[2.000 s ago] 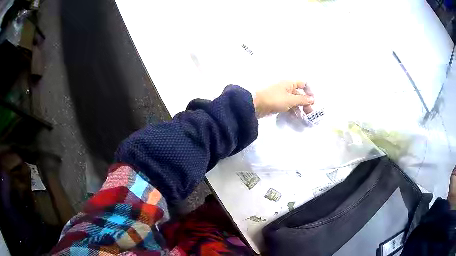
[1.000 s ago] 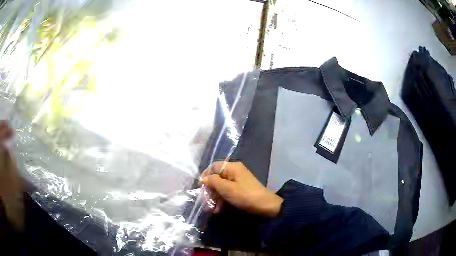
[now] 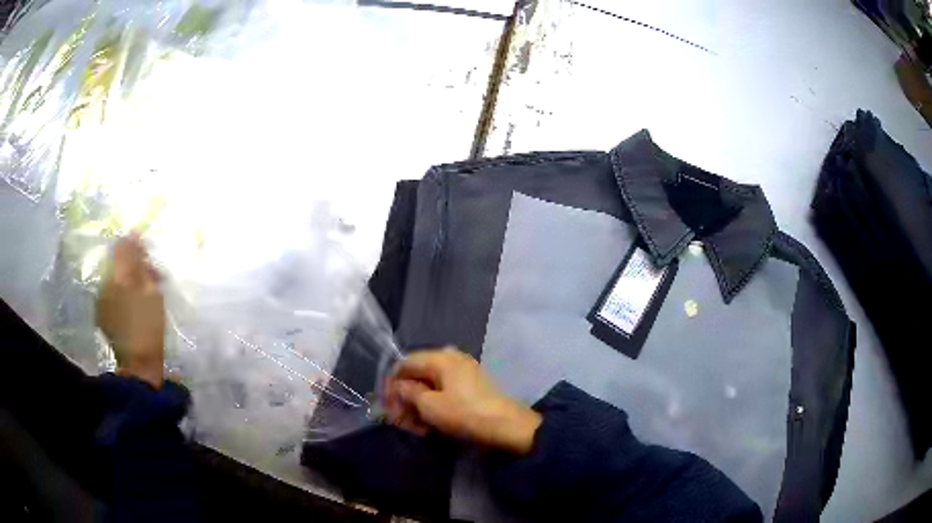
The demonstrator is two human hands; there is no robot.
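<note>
A clear polybag with yellow print lies at the left, its edge over the garment's left side. My right hand pinches the bag's edge above the garment. My left hand is blurred at the far left, on or over the bag; its grip cannot be made out. The dark garment lies flat, collar away from me. A pale grey interleaf sheet covers its front, with buttons showing through. A black hang tag with a white sticker lies below the collar.
A dark folded garment stack lies at the right edge. The white table has a dark, worn seam behind the garment. Blurred items show at the top right corner.
The bag's raised part has dropped and moved left, uncovering more of the garment's left side. My left hand has come further into view. My right hand has shifted slightly left, still holding the bag edge.
</note>
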